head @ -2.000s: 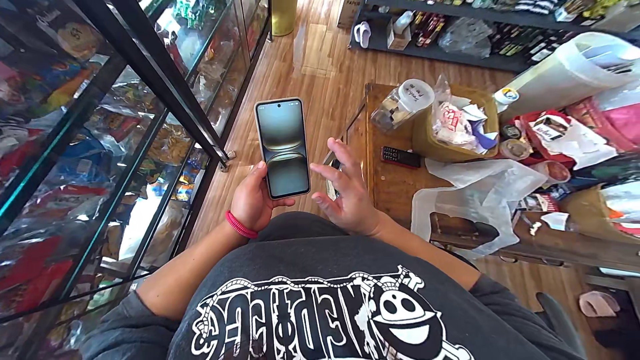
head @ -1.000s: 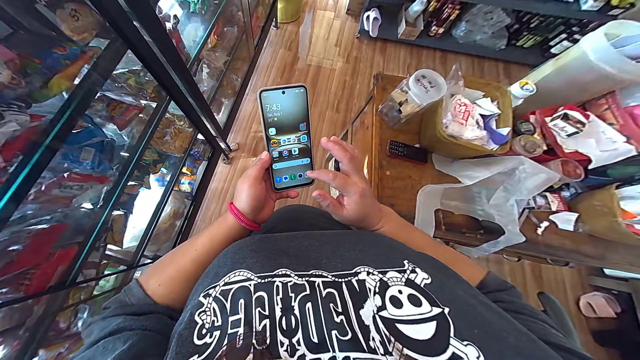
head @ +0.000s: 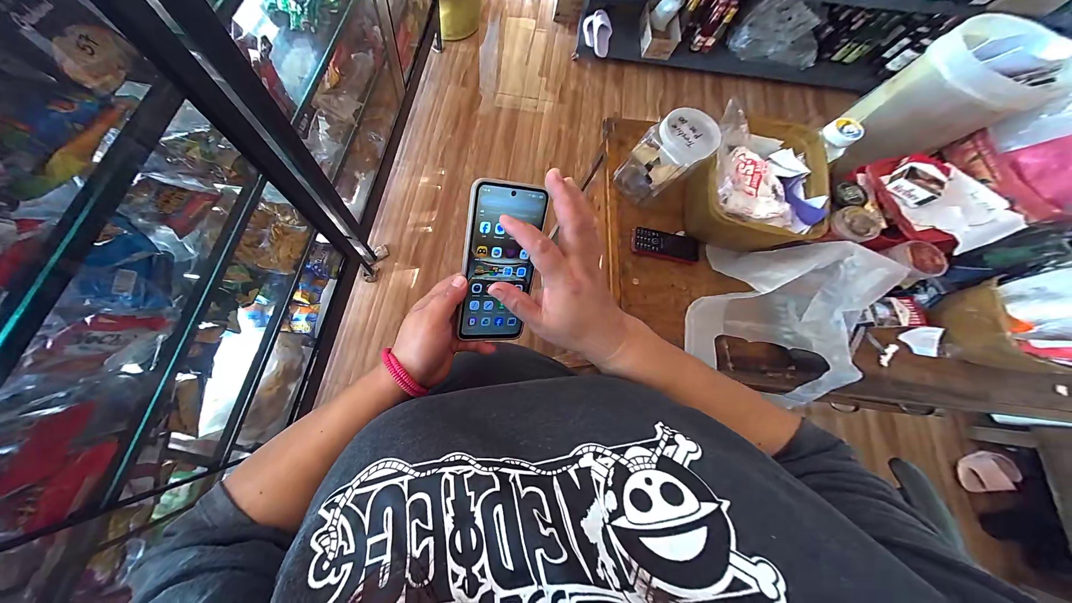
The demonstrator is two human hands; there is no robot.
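A smartphone (head: 501, 276) in a light case stands upright in view above my lap, its lit screen filled with rows of app icons. My left hand (head: 429, 331), with a red band at the wrist, holds it by the lower left edge, thumb on the side. Over the right part of the screen is my right hand (head: 569, 272), fingers spread and holding nothing; its index finger and thumb cover some icons. Whether a fingertip touches the glass, I cannot tell.
Glass shelves (head: 251, 184) of packaged goods line the left. At right, a wooden table (head: 653, 289) bears a clear jar (head: 670, 151), a yellow bin (head: 758, 239), a keypad phone (head: 664, 244) and a plastic bag (head: 712, 322). Behind is a dark bottle shelf (head: 720, 71).
The phone's screen has gone from a wallpaper to a home screen with a clock, and now to a full grid of icons. My right hand has moved further over the screen.
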